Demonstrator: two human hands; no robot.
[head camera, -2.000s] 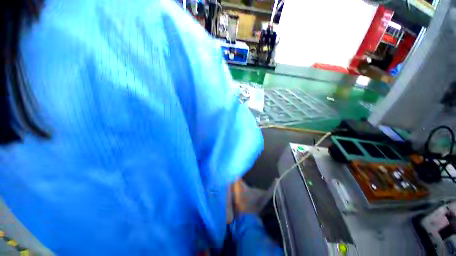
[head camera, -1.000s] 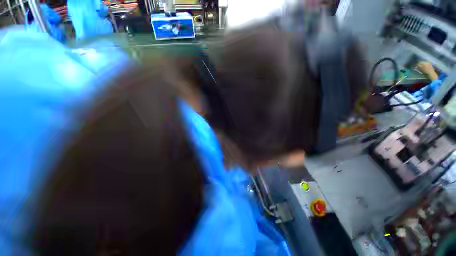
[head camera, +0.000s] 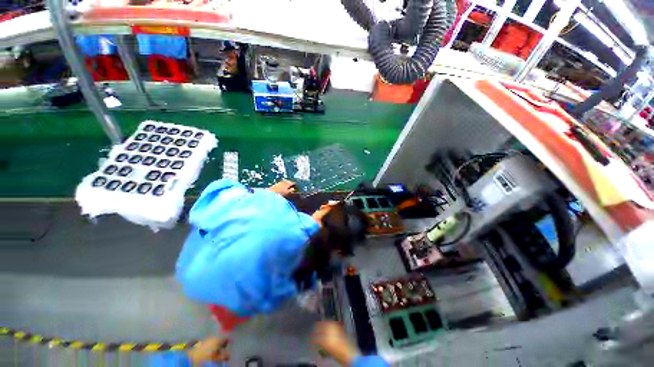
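My left hand is at the bottom edge, small and blurred, with a blue sleeve; whether it holds anything is unclear. My right hand is at the bottom, right of centre, beside the machine's front edge, fingers loosely spread with nothing visible in them. A brown and green fixture with dark rectangular openings lies on the machine bed, right of my right hand. A second green fixture with a brown part lies farther back. A pinkish fixture sits between them.
A seated person in blue bends over the bench just ahead. A white tray of dark ring-like parts lies left on the green bench. The grey machine arm stands right; a black hose hangs above. Yellow-black tape crosses the floor.
The view has pulled back and widened, and the seated person now appears smaller, lower and farther off. The large dark blurred shapes are gone. Both my hands now show at the bottom.
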